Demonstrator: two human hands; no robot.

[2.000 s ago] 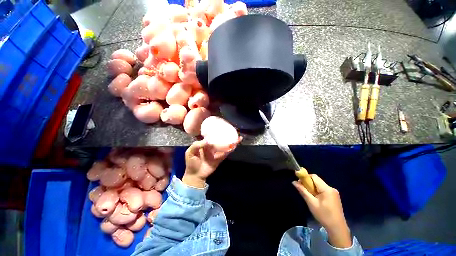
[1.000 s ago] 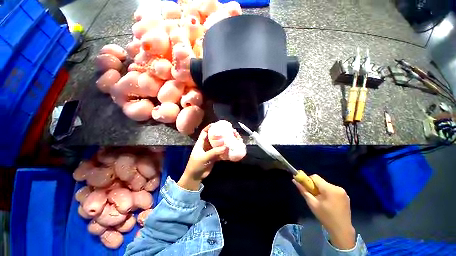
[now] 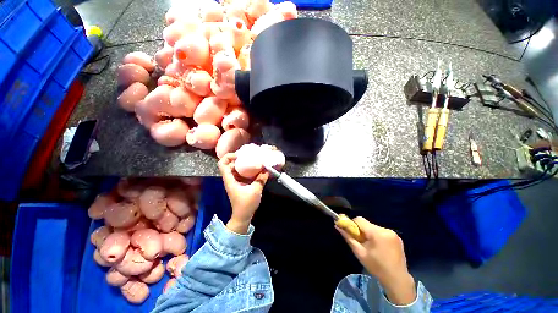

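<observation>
My left hand [image 3: 243, 191] holds a pink doll head [image 3: 252, 160] in the air at the bench's front edge, just below the black drum. My right hand [image 3: 380, 249] grips the yellow wooden handle of a long silver-shafted tool [image 3: 308, 196]. The tool points up and left, and its tip meets the head's right side. Whether the tip is in an opening or only on the surface, I cannot tell. The head's surface looks washed out by bright light.
A heap of pink heads [image 3: 194, 50] lies left of the black drum [image 3: 301, 64]. More heads fill a blue bin [image 3: 211, 208] below the bench [image 3: 379, 137]. Two yellow-handled irons [image 3: 430, 125] rest on a metal stand at right. A dark phone-like rectangle [image 3: 81, 142] lies at left.
The left hand has turned the head and moved it slightly left and up. The right hand has moved left, bringing the tool tip from beside the head onto it.
</observation>
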